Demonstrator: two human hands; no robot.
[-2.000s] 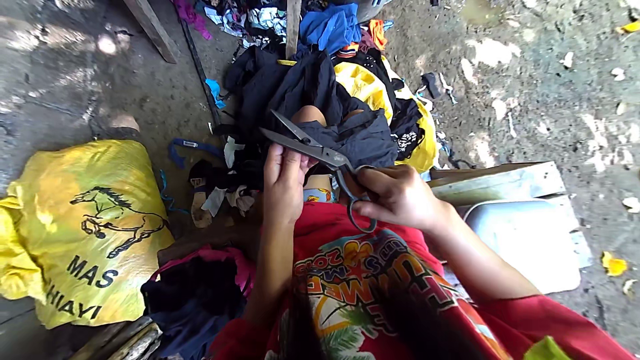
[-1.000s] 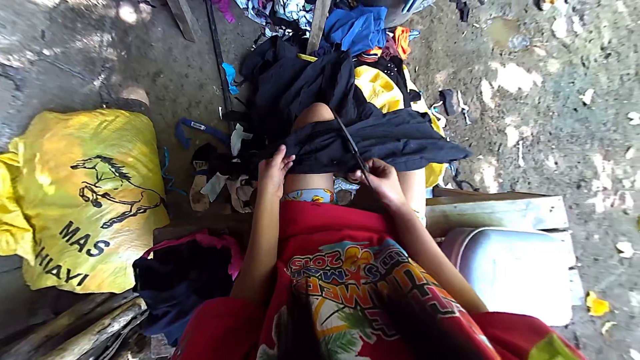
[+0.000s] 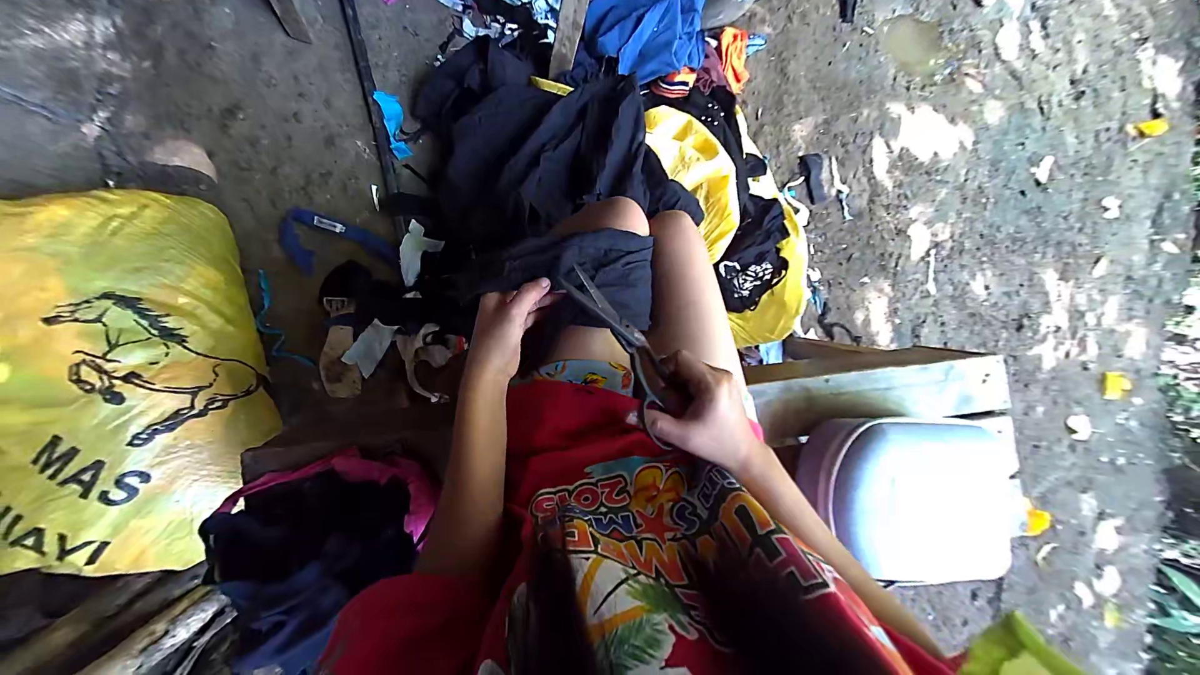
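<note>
My right hand [image 3: 696, 408] grips the handles of a pair of metal scissors [image 3: 614, 323] above my lap. The scissor blades point up and left, slightly apart, over a piece of dark cloth [image 3: 600, 272] that lies across one thigh. My left hand [image 3: 511, 323] pinches the edge of this cloth just left of the blade tips. More dark cloth [image 3: 544, 141] is heaped beyond my knees. Whether the blades have cloth between them, I cannot tell.
A yellow printed sack [image 3: 141, 375] stands at the left, near a dark cloth bundle with pink trim [image 3: 319, 525]. Scraps and a blue strap [image 3: 300, 239] lie on the ground. At the right are a wooden bench [image 3: 881, 384] and a pale plastic container [image 3: 919, 497]. Yellow cloth [image 3: 689, 169] lies beyond.
The dark cloth stretched out to the right over both thighs one second ago; now it covers a smaller area on one thigh. The scissors, seen edge-on then, now show their blades parted.
</note>
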